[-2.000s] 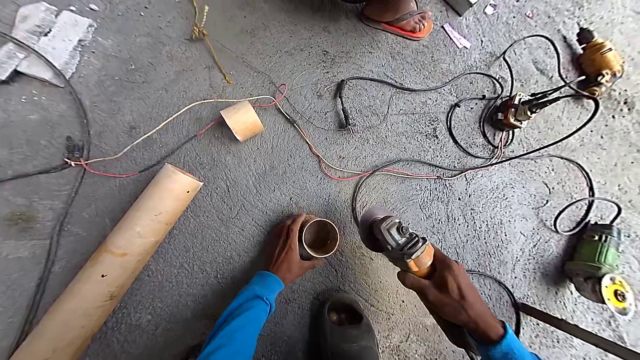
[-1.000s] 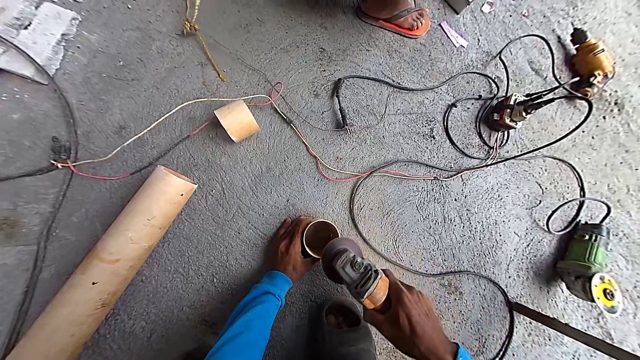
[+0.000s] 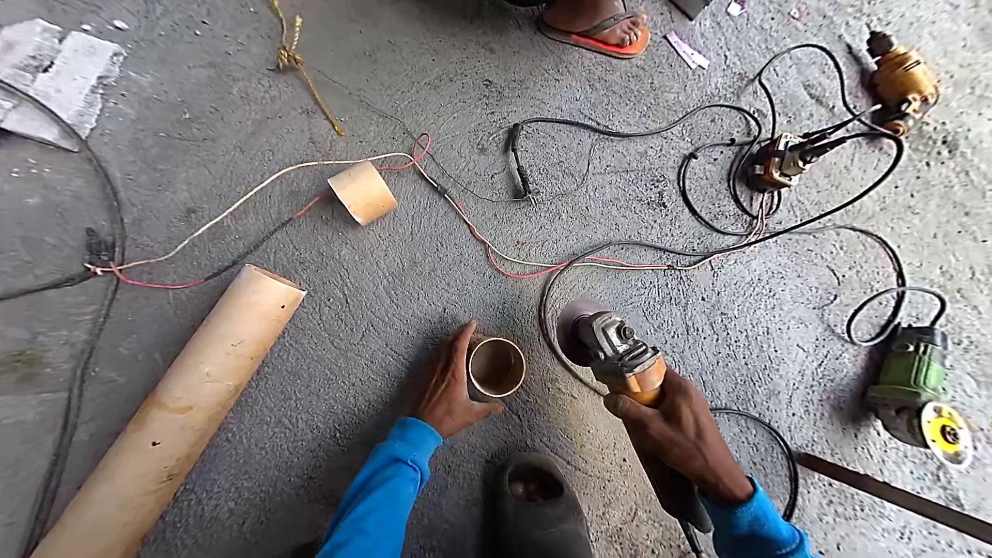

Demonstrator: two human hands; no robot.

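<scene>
My left hand (image 3: 449, 387) is wrapped around the left side of a short piece of pipe (image 3: 497, 367), which stands upright on the concrete with its open end facing up. In my right hand (image 3: 682, 434) is an angle grinder (image 3: 626, 358) with an orange and metal head. Its disc (image 3: 580, 332) lies to the right of the pipe piece, apart from it, and looks blurred. A second short pipe piece (image 3: 363, 192) rests on its side farther off, against the wires. The long tan pipe (image 3: 170, 418) lies slanting at the left.
Red and white wires (image 3: 511, 267) and black cables (image 3: 643, 133) cross the floor. At the right are a green angle grinder (image 3: 914, 380), a yellow power drill (image 3: 903, 81), a socket with plugs (image 3: 775, 161) and a metal bar (image 3: 891, 496). Another person's sandalled foot (image 3: 612, 27) is at the top.
The grinder in my right hand moved left to the rim of the pipe piece one second ago, and is now back to its right. My left hand has stayed on the pipe piece.
</scene>
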